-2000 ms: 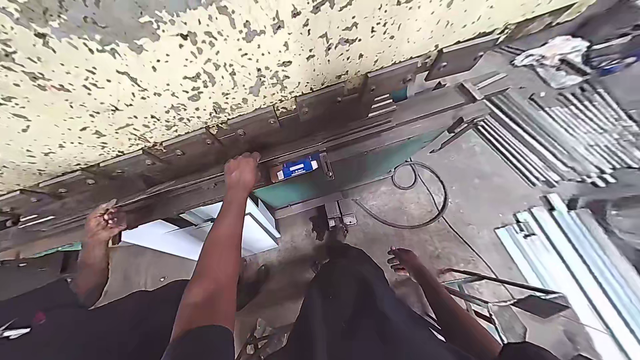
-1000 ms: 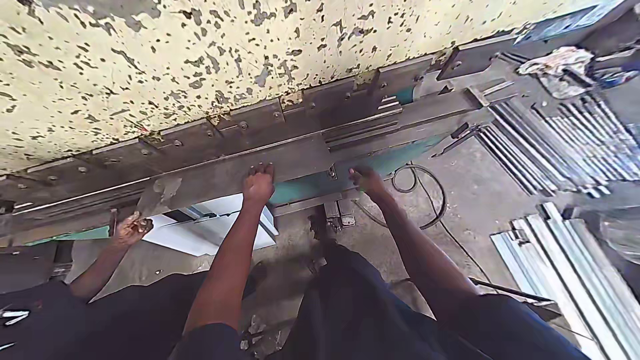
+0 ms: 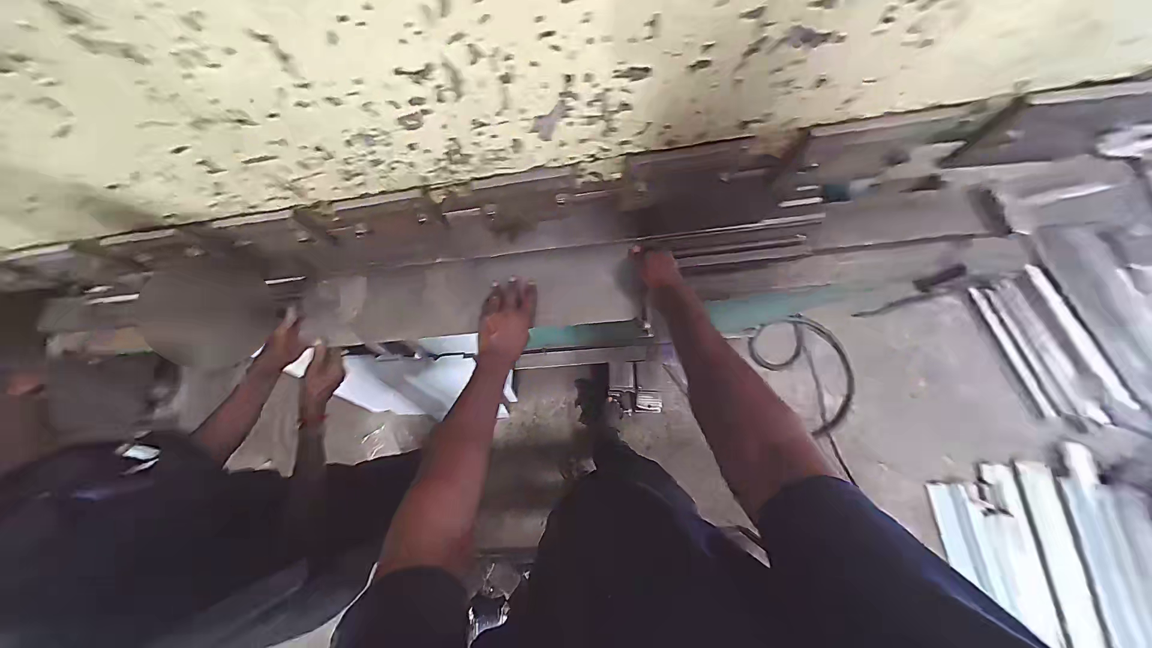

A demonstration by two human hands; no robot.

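Note:
A long flat metal sheet (image 3: 423,301) lies along the bed (image 3: 900,211) of a large machine with chipped cream paint. My left hand (image 3: 507,319) rests on the sheet near its front edge, fingers spread. Farther right, my right hand (image 3: 655,270) is at the sheet's right end with its fingers curled; whether it grips the edge cannot be told. Thin metal strips (image 3: 747,252) lie on the bed just right of that hand. A co-worker's two hands are at the sheet's left part.
The machine's cream beam (image 3: 540,99) crosses the top, with a row of clamps below. A co-worker sits or stands at the left. White panels (image 3: 387,382) are under the bed. A looped cable (image 3: 846,387) and stacked metal lengths (image 3: 1017,540) lie on the floor at right.
My right hand has come up from low at the right to the sheet's end. The flat sheet now covers the bed where a blue box showed earlier. A second co-worker's hand has appeared.

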